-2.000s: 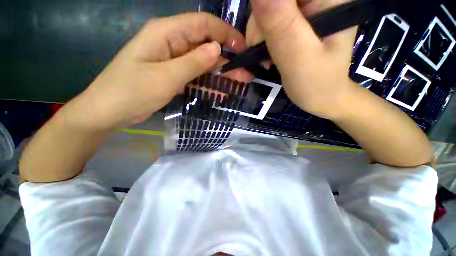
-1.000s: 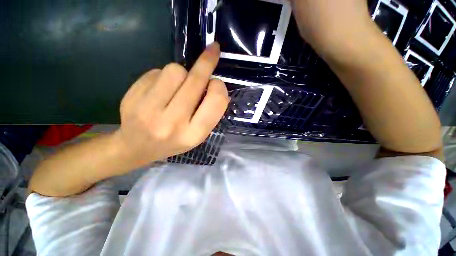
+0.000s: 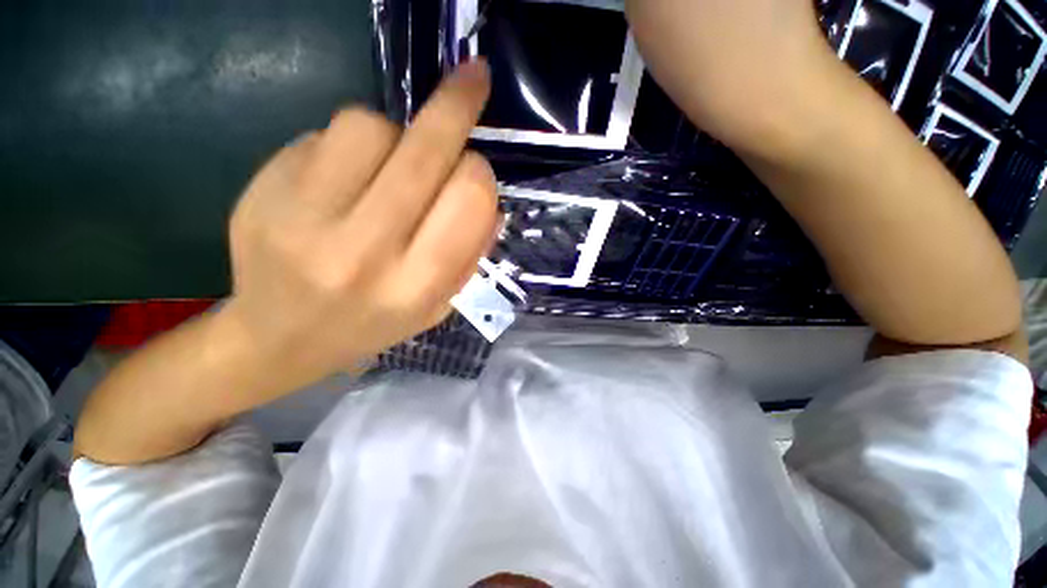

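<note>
My left hand (image 3: 362, 236) is over the near left corner of the tray, index finger extended to the slot end of a white-bordered panel (image 3: 620, 98). It holds a clear release liner sheet with rows of black bars (image 3: 442, 350), which hangs below the palm; the grip is hidden under the hand. My right hand (image 3: 718, 52) is cut off by the top edge; its fingers are out of the picture. A thin dark tip shows by the panel's slot end, too small to tell.
The shiny dark blister tray (image 3: 683, 247) holds another white-bordered panel (image 3: 591, 244) nearer me and more panels (image 3: 959, 144) at right. The dark green bench top (image 3: 172, 149) is at left. A bright white patch with a dark dot (image 3: 488, 308) shows beside my left hand.
My left hand has moved a little left and up with the sheet. The tray view has shifted slightly left. The white patch now shows beside the hand. The right forearm has shifted slightly.
</note>
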